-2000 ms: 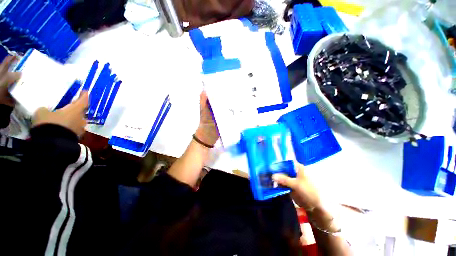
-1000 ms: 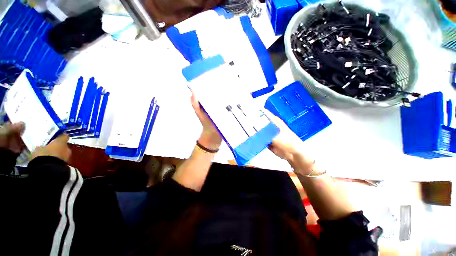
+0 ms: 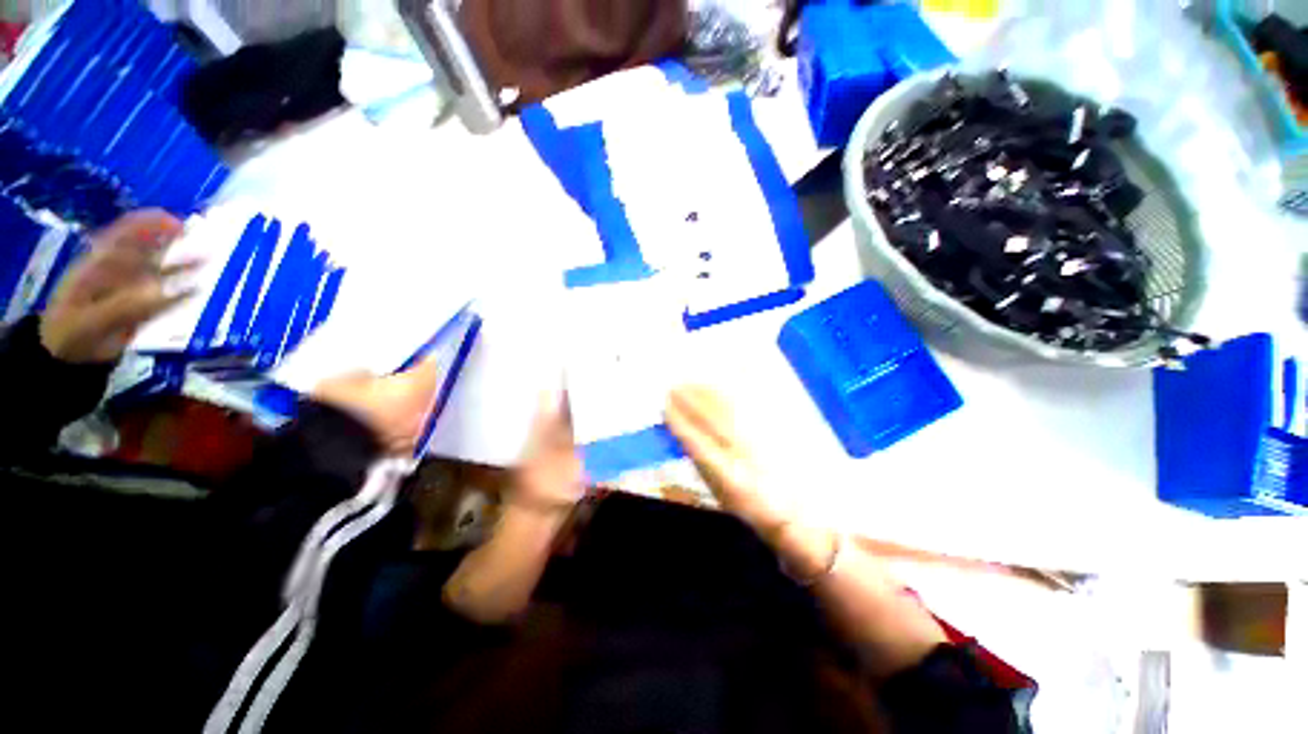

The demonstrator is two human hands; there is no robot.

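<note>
A white-and-blue retail box (image 3: 624, 366) lies flat at the table's front edge, blurred, with a blue end towards me. My left hand (image 3: 545, 459) is at its left side and my right hand (image 3: 717, 445) at its right side, both blurred. The box is between my hands; I cannot tell how firmly either holds it. Behind it lies the pile of unfilled boxes (image 3: 717, 215), overlapping. A stack of empty blue trays (image 3: 869, 369) lies to the right of my right hand.
A round basin (image 3: 897, 258) heaped with black USB cables (image 3: 1004, 215) stands at the back right. A blue box group (image 3: 1215, 426) is near the right table edge. At left a co-worker's hands (image 3: 115, 287) are beside upright finished packs (image 3: 266, 294). A silver flask (image 3: 456, 60) is at the back.
First I held a tray with a cable, then a box tilted up between both hands. Now the box is lower and flatter. The co-worker's right hand has moved right to the nearby finished packs.
</note>
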